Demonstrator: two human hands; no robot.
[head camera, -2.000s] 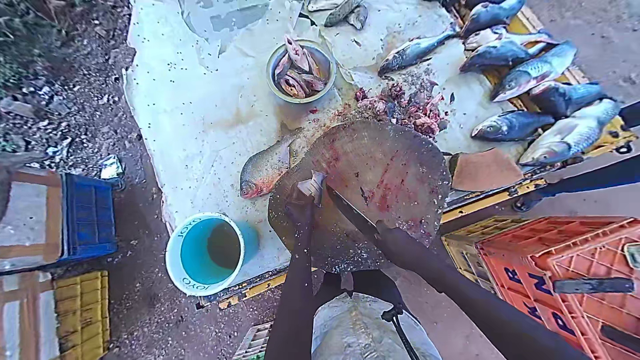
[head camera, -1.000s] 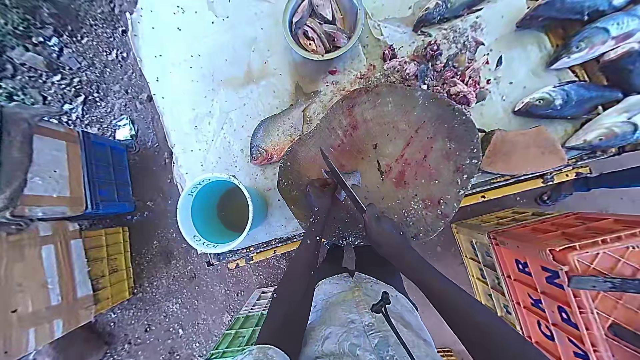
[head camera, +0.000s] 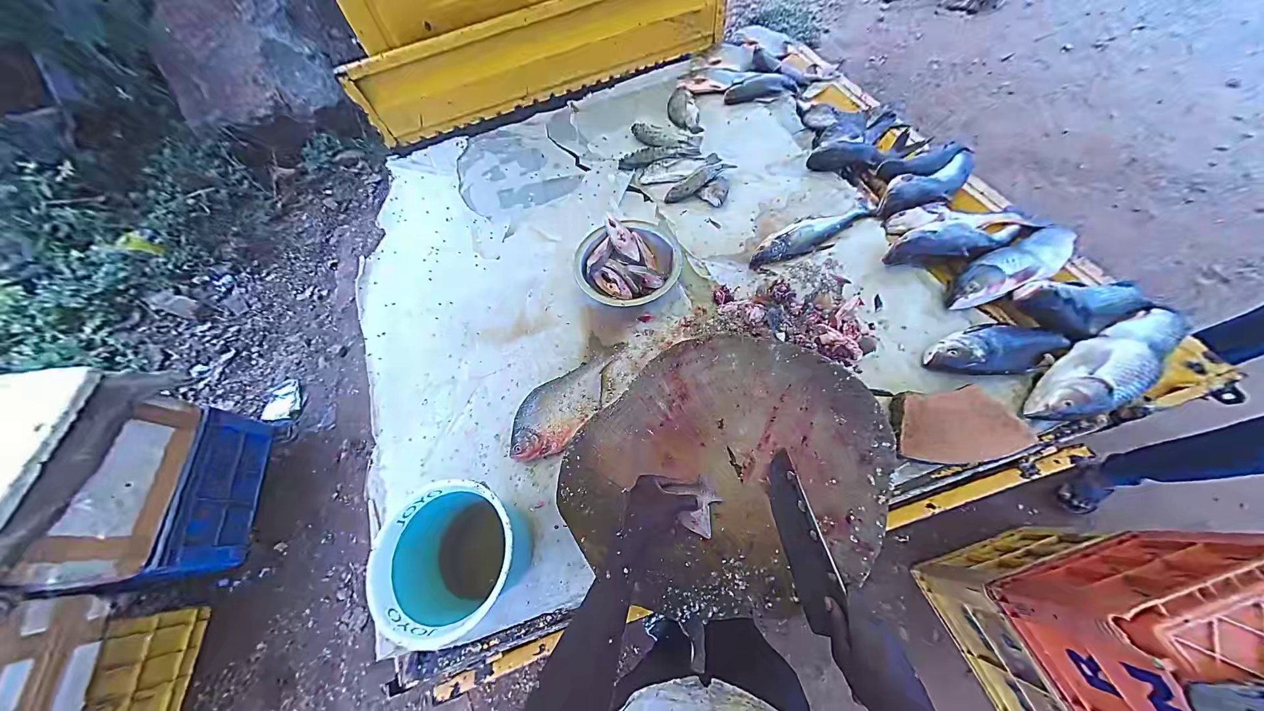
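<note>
A round wooden chopping block (head camera: 731, 434) with red stains stands at the table's near edge. On its left part my left hand (head camera: 652, 513) holds a small pale fish (head camera: 699, 502), whose tail end sticks out to the right. My right hand (head camera: 837, 622) grips a large knife (head camera: 805, 538) at the block's right, its blade pointing up and away, apart from the fish. Behind the block lie fish scraps (head camera: 800, 316) and a metal bowl (head camera: 585, 281) of small fish. One reddish-bellied fish (head camera: 558, 410) rests at the block's left.
A blue bucket (head camera: 380, 583) with murky water stands left of the block. Many whole fish (head camera: 1012, 265) line the table's right edge, beside a brown slab (head camera: 963, 425). Crates stand at both sides, one orange (head camera: 1086, 612). A person's leg (head camera: 1185, 459) is at the right.
The knife has moved right, away from my left hand, where its blade was a second ago. The view has shifted to show more of the table's far end.
</note>
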